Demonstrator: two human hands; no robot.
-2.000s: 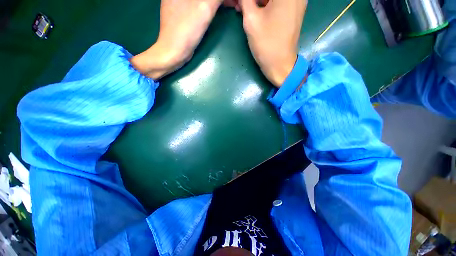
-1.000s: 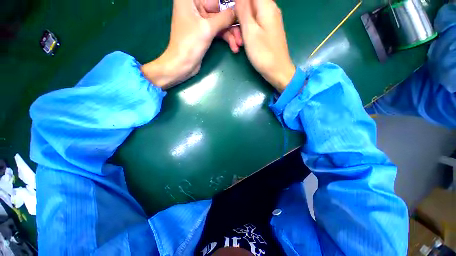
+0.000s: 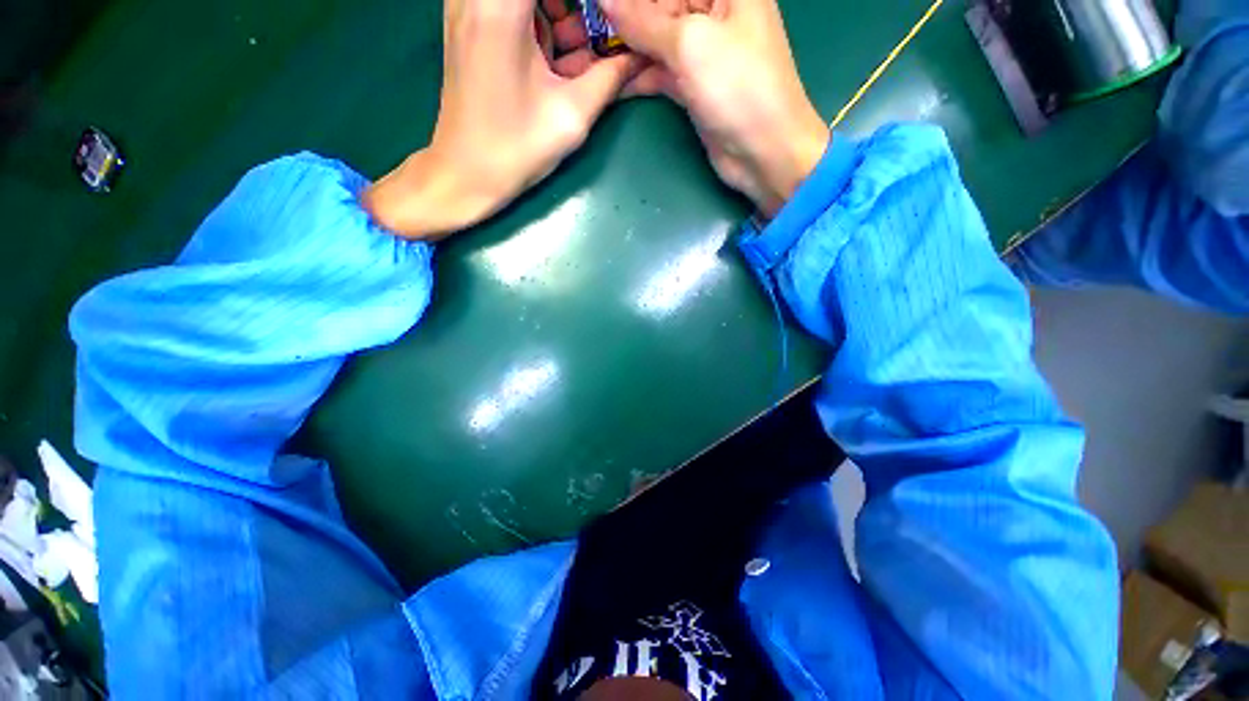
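Note:
A small electronic unit (image 3: 600,28), dark with silver, blue and yellow glints, is held between my two hands at the top edge of the view. My left hand (image 3: 514,110) holds it from the left, fingers curled around it. My right hand (image 3: 712,82) has its fingers on it from the right. The fingers and top of the unit are partly cut off by the edge. A blue wrist strap (image 3: 808,185) is on my right wrist. A second small unit (image 3: 97,159) lies alone on the green mat (image 3: 548,342) at the upper left.
A thin yellow stick (image 3: 888,65) lies right of my hands. A silver solder reel (image 3: 1103,48) with a green rim is at the upper right. A neighbour's blue sleeve (image 3: 1164,240) is at the right edge. Crumpled white scraps (image 3: 55,527) lie lower left. Cardboard boxes (image 3: 1199,555) are beyond the mat.
Both hands stay together and the unit between them shows more than two seconds ago, with my right fingers shifted on it. The whole view has moved slightly.

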